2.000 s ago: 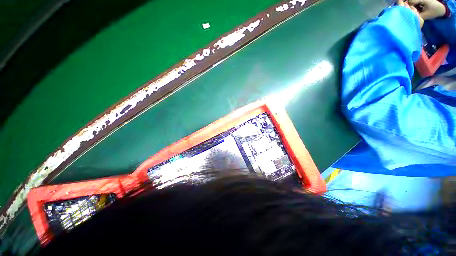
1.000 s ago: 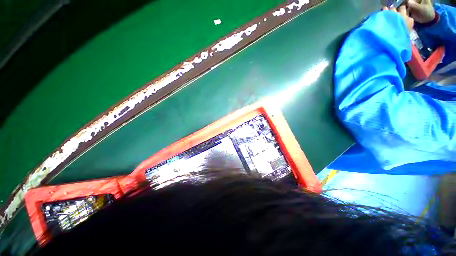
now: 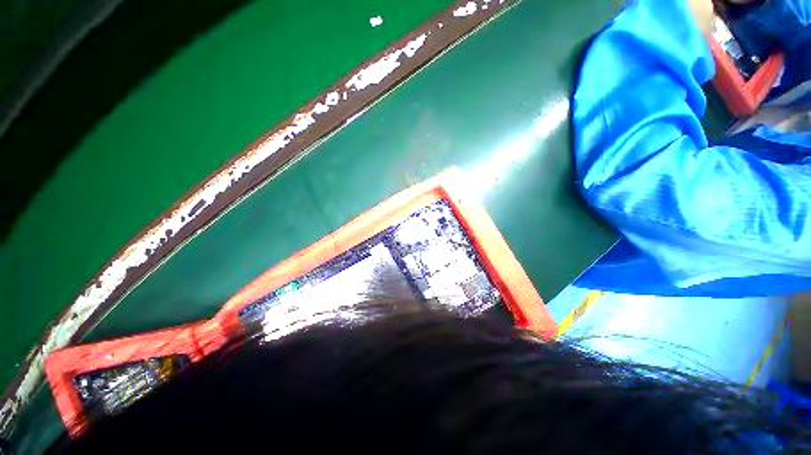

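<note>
A tablet unit (image 3: 443,258) lies in a red-orange frame (image 3: 488,246) on the dark green bench. Its silver-white battery (image 3: 333,289) shows in the middle and its circuit board at the right end. A second, smaller-looking red-orange frame (image 3: 120,347) touches it at lower left, with another board (image 3: 124,384) inside and a small yellow-amber spot on it. Dark hair covers the lower parts of both units. Neither of my hands shows; the hair fills the bottom of the picture.
A brown rail (image 3: 302,124) with chipped white paint separates the bench (image 3: 382,160) from the brighter green belt (image 3: 213,98). A white scrap (image 3: 375,20) lies on the belt. At right, a person's blue sleeve (image 3: 649,151) is beside another red-orange frame (image 3: 749,96).
The whole view has shifted, so the rail, frames and neighbour sit slightly further left and higher. The neighbour's hands are now mostly cut off by the top edge. The units look unmoved on the bench.
</note>
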